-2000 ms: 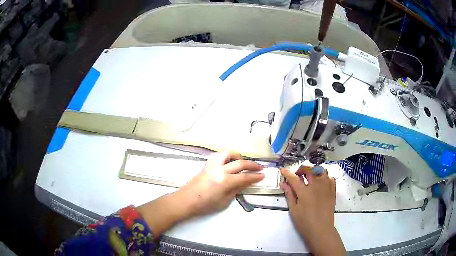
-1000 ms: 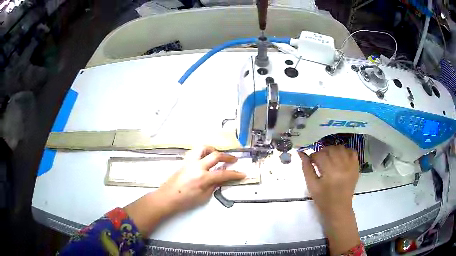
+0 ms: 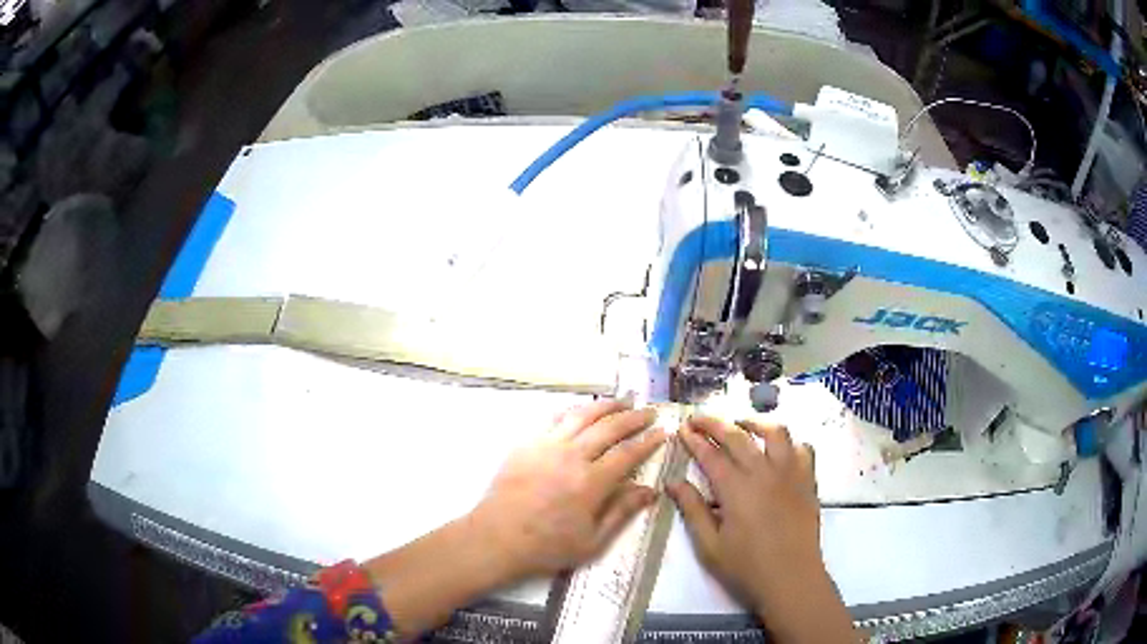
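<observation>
A khaki fabric band (image 3: pixel 654 554) with a white strip (image 3: pixel 601 591) on it runs from the machine foot down over the table's front edge. Its far end is at the presser foot (image 3: pixel 702 375). My left hand (image 3: pixel 554 484) lies on the band's left side, fingertips near the foot, pressing it. My right hand (image 3: pixel 755 503) holds the band's right edge with fingertips just in front of the foot. The fingers hide part of the band. Joined khaki bands (image 3: pixel 346 330) lie across the table's left, ending near the foot.
The white sewing machine (image 3: pixel 881 239) with a blue stripe stands at the right. Striped cloth (image 3: pixel 899 388) is bunched under its arm. A blue hose (image 3: pixel 591 126) lies behind the head. A cream trough (image 3: pixel 554 69) is behind the table. A tape measure (image 3: pixel 220 554) runs along the front edge.
The band with the white strip has turned from lying sideways to pointing toward me. My right hand has come back from under the machine arm to the band; my left hand stays on it.
</observation>
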